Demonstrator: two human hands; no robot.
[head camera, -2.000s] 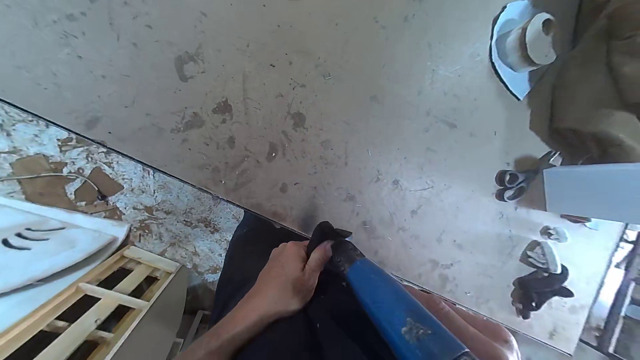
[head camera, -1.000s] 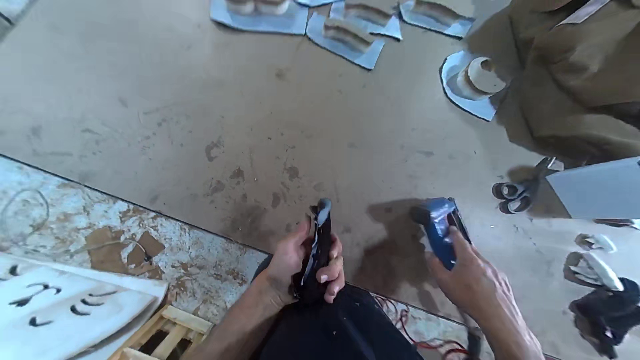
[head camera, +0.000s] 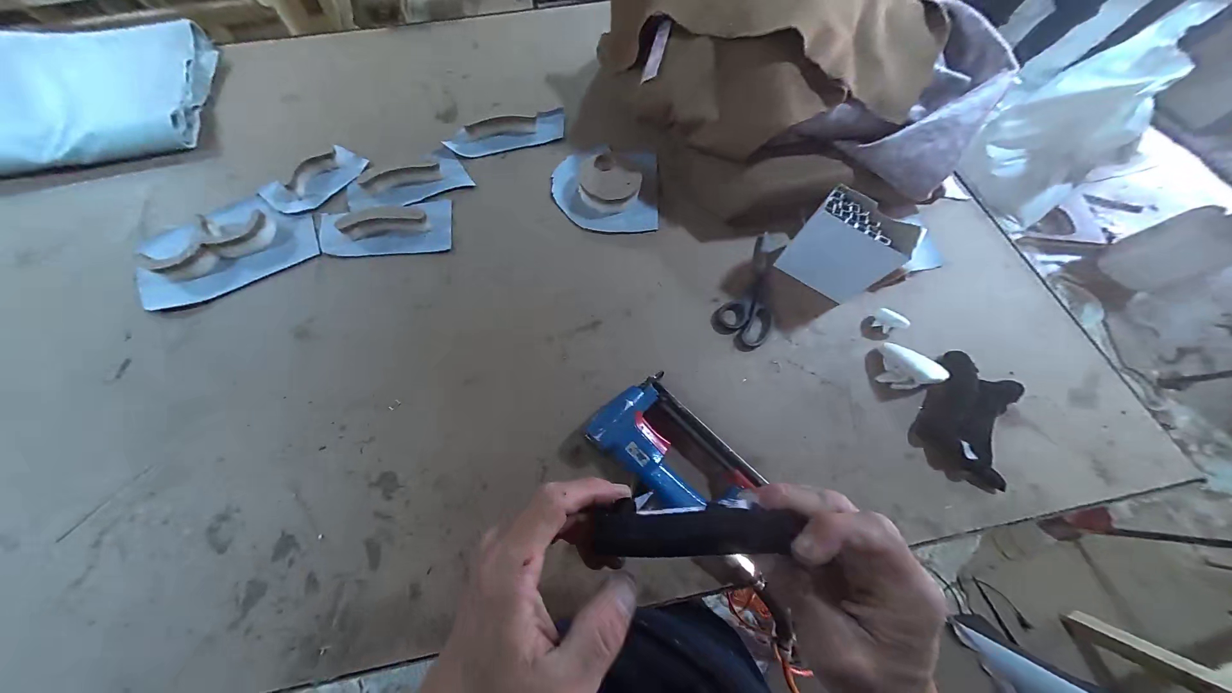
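Observation:
Both hands hold a small black fabric-covered piece (head camera: 703, 531) above the table's near edge, with some white showing along its top. My left hand (head camera: 544, 587) grips its left end, and my right hand (head camera: 852, 568) pinches the right end between thumb and fingers. Just behind it a blue pneumatic stapler (head camera: 635, 433) lies on the table, partly covered by the piece and my right hand. To the right are a white shaped piece (head camera: 910, 366), a smaller white one (head camera: 887, 320) and black fabric scraps (head camera: 965, 419).
Black-handled scissors (head camera: 754, 303) lie beside a white box of staples (head camera: 842, 252). Brown leather or fabric (head camera: 751, 87) is heaped at the back. Several curved pieces on light-blue cutouts (head camera: 385, 231) and a round one (head camera: 609, 183) stand beyond. Folded light-blue material (head camera: 101, 96) lies far left. An orange hose (head camera: 746, 611) hangs below the edge.
The stapler, under my right hand one second ago, now lies on the table. My right hand has moved to the black piece and holds it with my left. The view has shifted considerably.

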